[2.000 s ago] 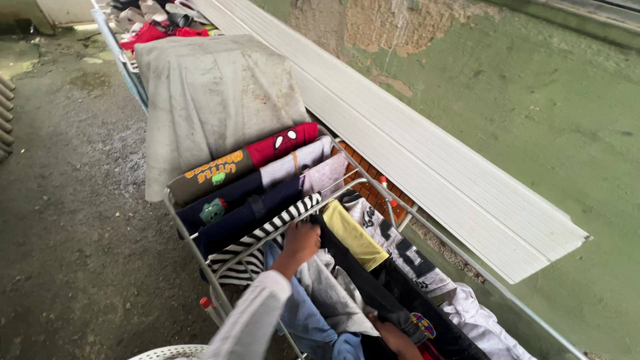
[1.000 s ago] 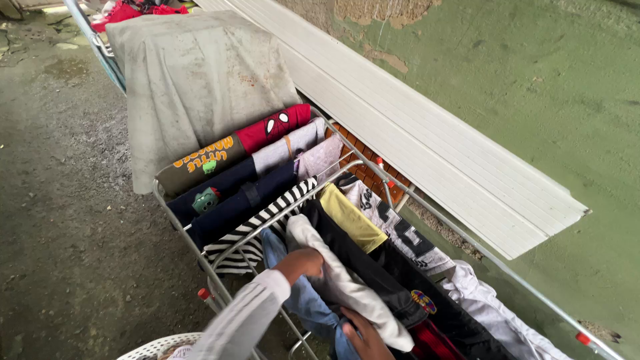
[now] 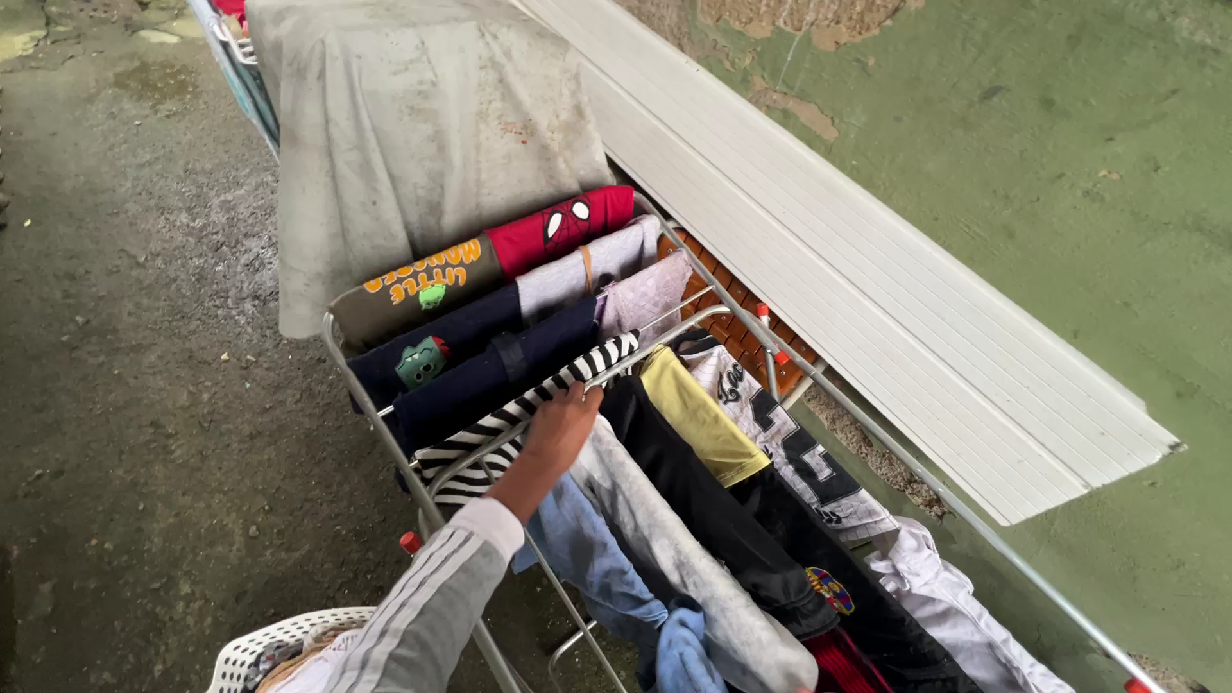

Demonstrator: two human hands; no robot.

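Observation:
My left hand (image 3: 561, 426) is closed at the crossbar of a metal drying rack (image 3: 770, 332), fingers on the upper end of a light grey garment (image 3: 664, 525). That garment lies lengthwise between blue jeans (image 3: 587, 549) and black trousers (image 3: 712, 510). Just beyond the hand hangs a black-and-white striped garment (image 3: 500, 423). A yellow cloth (image 3: 703, 414) and a white printed shirt (image 3: 789, 433) hang to the right. Farther back are navy garments (image 3: 491, 366), a brown printed shirt (image 3: 423, 289) and a red one (image 3: 568, 226). My right hand is out of view.
A grey sheet (image 3: 433, 125) drapes over something behind the rack. Long white panels (image 3: 866, 269) lean along the green wall (image 3: 1059, 192). A white perforated basket (image 3: 279, 630) holding clothes stands at lower left on the rough ground (image 3: 192, 462).
My left hand has moved up from along the grey garment to its upper end at the crossbar. My right hand has left the view. The grey garment now lies straighter.

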